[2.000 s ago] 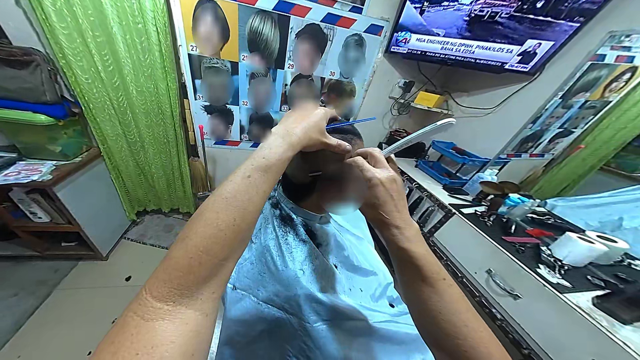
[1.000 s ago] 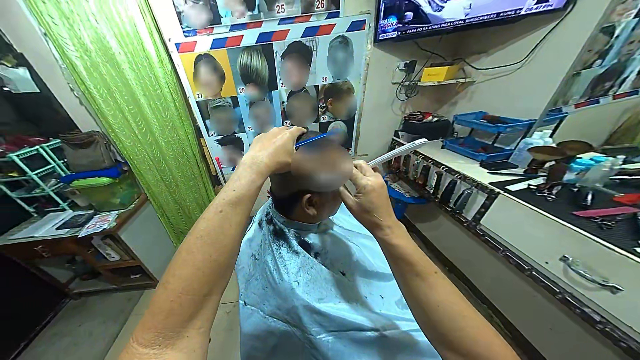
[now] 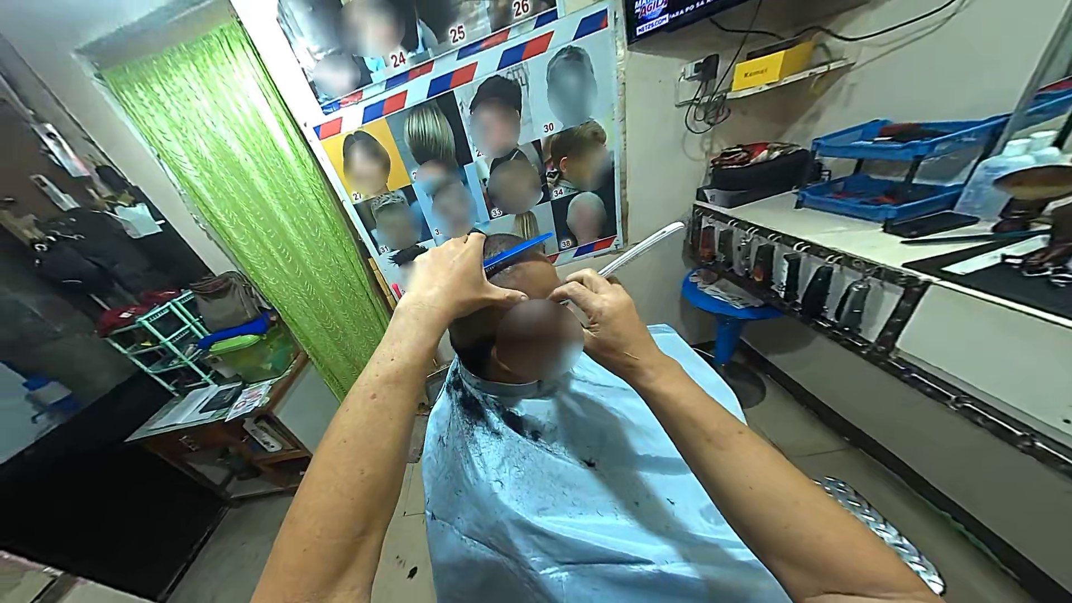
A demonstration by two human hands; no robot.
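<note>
A seated person's head (image 3: 494,335) is in front of me, above a light blue cape (image 3: 536,477) with dark hair clippings on it. My left hand (image 3: 456,280) rests on the head, a blue comb (image 3: 519,254) held in it and pointing up to the right. My right hand (image 3: 607,318) is at the front side of the head and holds a straight razor, whose pale handle (image 3: 643,249) sticks out to the upper right. The razor's blade is hidden by the fingers and blur.
At the right runs a white counter (image 3: 988,293) with clippers (image 3: 816,289) hung along its front and blue trays (image 3: 879,197) on it. A blue stool (image 3: 729,311) stands below. Behind are a haircut poster (image 3: 469,159) and a green curtain (image 3: 251,193); a wooden desk (image 3: 218,427) is at the left.
The seated head now appears turned more to the right than two seconds ago. Both hands stay at the head with the comb and razor. The view has shifted.
</note>
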